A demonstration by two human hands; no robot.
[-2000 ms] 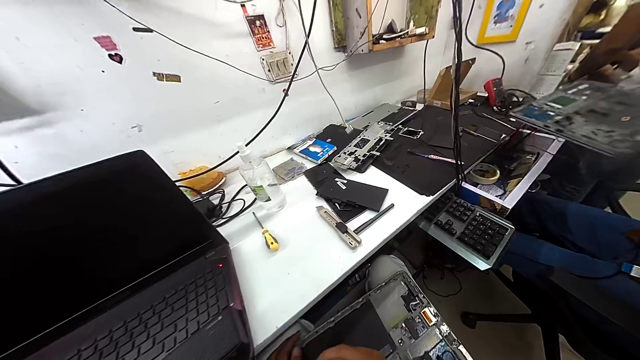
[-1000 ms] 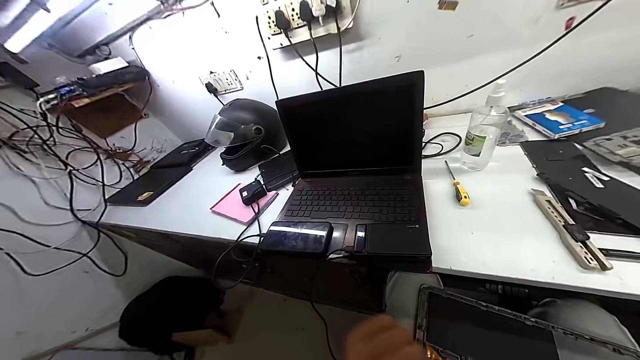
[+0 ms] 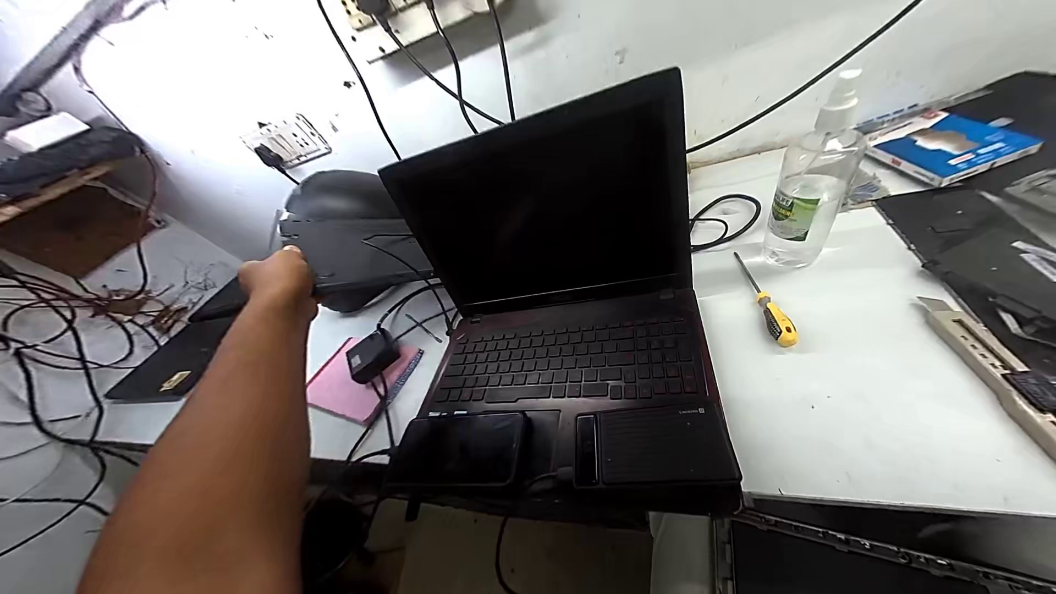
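Note:
My left hand [image 3: 282, 279] grips the left end of a flat dark laptop part [image 3: 355, 247], which is lifted in front of a black helmet [image 3: 342, 194]. Beside it stands an open black laptop [image 3: 561, 346] with a dark screen. A black phone [image 3: 458, 450] and a second dark device [image 3: 586, 450] rest on its front edge. Below the table edge at the lower right lies an opened laptop chassis [image 3: 841, 561]. My right hand is out of view.
A pink notebook [image 3: 338, 384] carries a black adapter [image 3: 372, 356]. A closed dark laptop [image 3: 169, 363] lies at the left. Right of the open laptop are a yellow screwdriver [image 3: 777, 322], a spray bottle [image 3: 804, 210], a utility knife [image 3: 982, 351] and a blue box [image 3: 953, 148]. Cables hang at the left.
My left arm has reached out to the back left, and the hand now holds the flat dark part raised before the helmet. The hand seen at the bottom one second ago is gone from there.

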